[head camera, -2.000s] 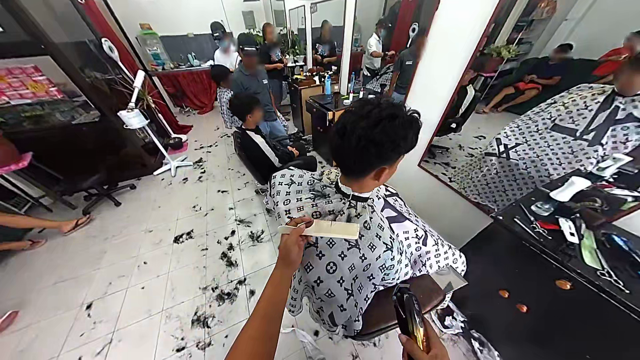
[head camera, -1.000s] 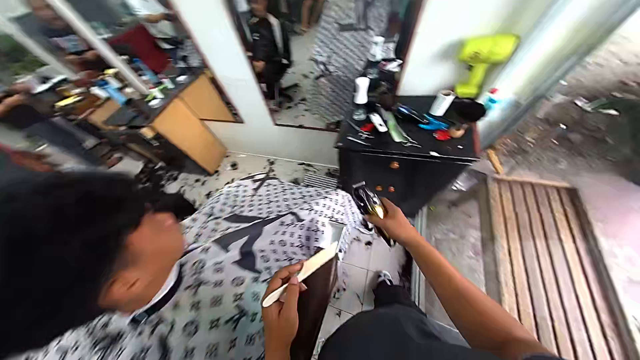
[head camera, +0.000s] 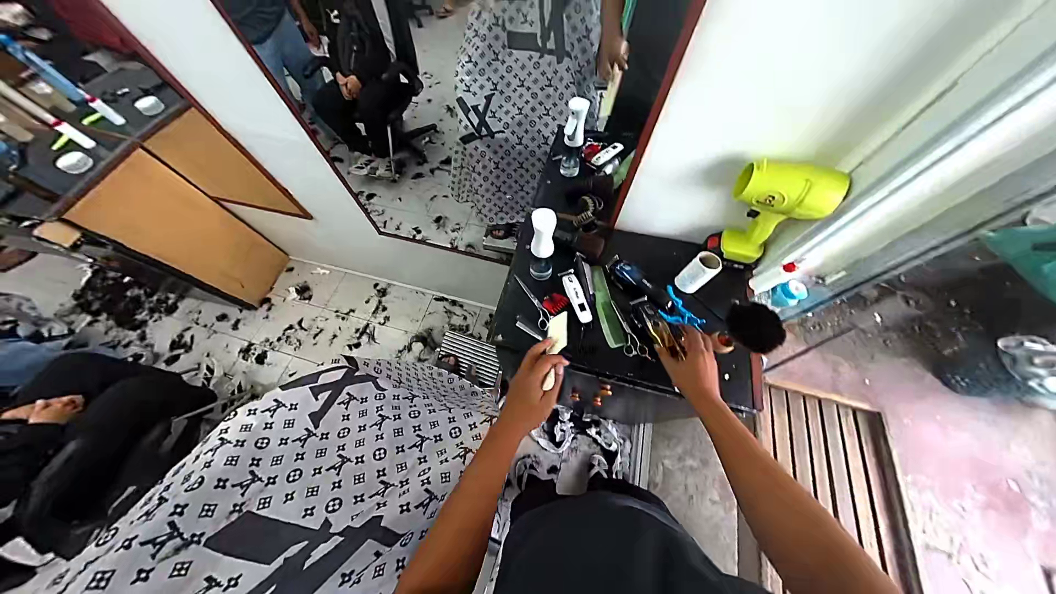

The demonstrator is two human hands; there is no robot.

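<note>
My left hand (head camera: 535, 384) grips a cream comb (head camera: 558, 332) above the front left edge of the black table. At the table's front right, my right hand (head camera: 693, 363) is on a black and gold hair clipper (head camera: 657, 328) lying among the tools. Beside it are silver scissors (head camera: 634, 340), a blue clip-like item (head camera: 681, 310) and a dark blue clipper (head camera: 631, 276). A green comb (head camera: 608, 309) and a white trimmer (head camera: 576, 297) lie between my hands. A patterned barber's cape (head camera: 330, 478) drapes at lower left; its wearer's head is out of view.
A spray bottle (head camera: 542, 243) stands by the mirror (head camera: 495, 124). A yellow-green hair dryer (head camera: 784, 206), a white roll (head camera: 698, 272) and a dark-bristled brush (head camera: 755, 327) are at the table's right. Cut hair litters the tiled floor (head camera: 330, 322). A seated person (head camera: 91, 429) is at far left.
The view has swung from the caped person to the tool table. My right hand, earlier holding the clipper up in the air, is down at the tabletop with it. The comb stays in my left hand.
</note>
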